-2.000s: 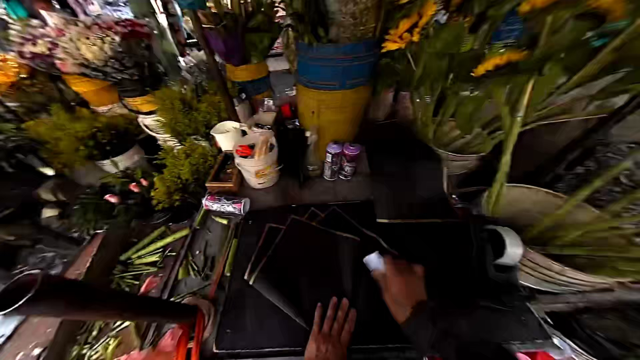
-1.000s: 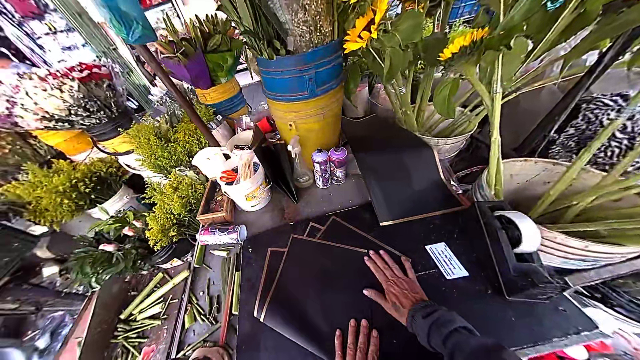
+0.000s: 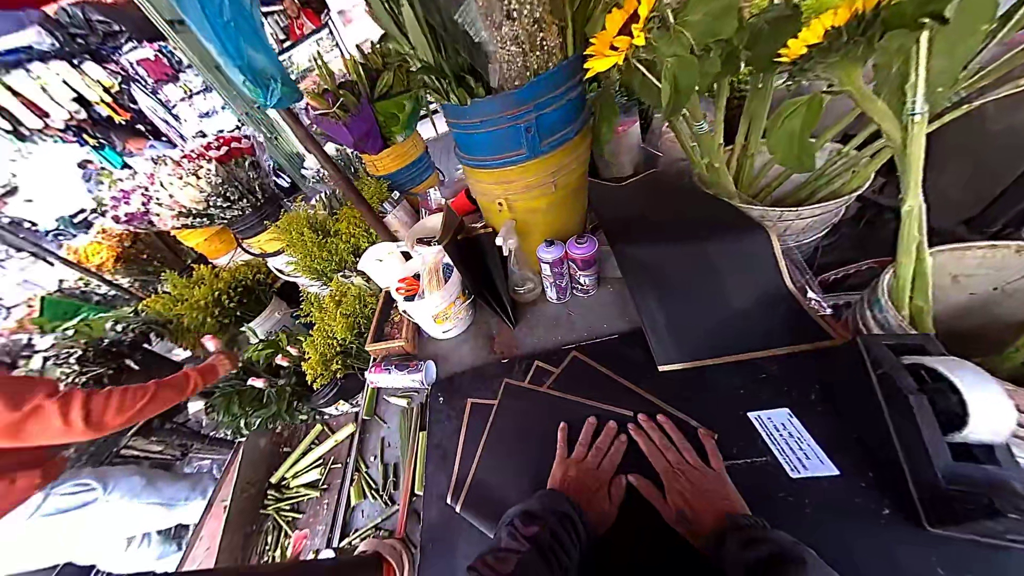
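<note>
My left hand point(image 3: 588, 472) lies flat on black sheets with tan edges point(image 3: 520, 448), its fingers spread. Close beside it, my right hand point(image 3: 686, 476) rests palm down on the same fanned sheets, its thumb near the left one. Neither hand grips anything. To the right of my right hand, a white printed card point(image 3: 793, 442) lies on the black tabletop point(image 3: 760, 520). A larger black sheet with a tan edge point(image 3: 704, 280) lies further back. A tape dispenser point(image 3: 920, 448) holding a roll of clear tape point(image 3: 972, 398) stands at the right.
Two spray cans point(image 3: 568, 268), a spray bottle point(image 3: 522, 268) and a white tub of tools point(image 3: 440, 304) stand behind. Another can point(image 3: 402, 374) lies near cut stems point(image 3: 308, 464). Buckets of sunflowers point(image 3: 800, 208) stand at the right. Another person's orange sleeve point(image 3: 104, 408) reaches in from the left.
The white card, in my right hand earlier, lies on the table. My right hand has moved beside my left hand on the sheets. Another person's arm has come into view at the left.
</note>
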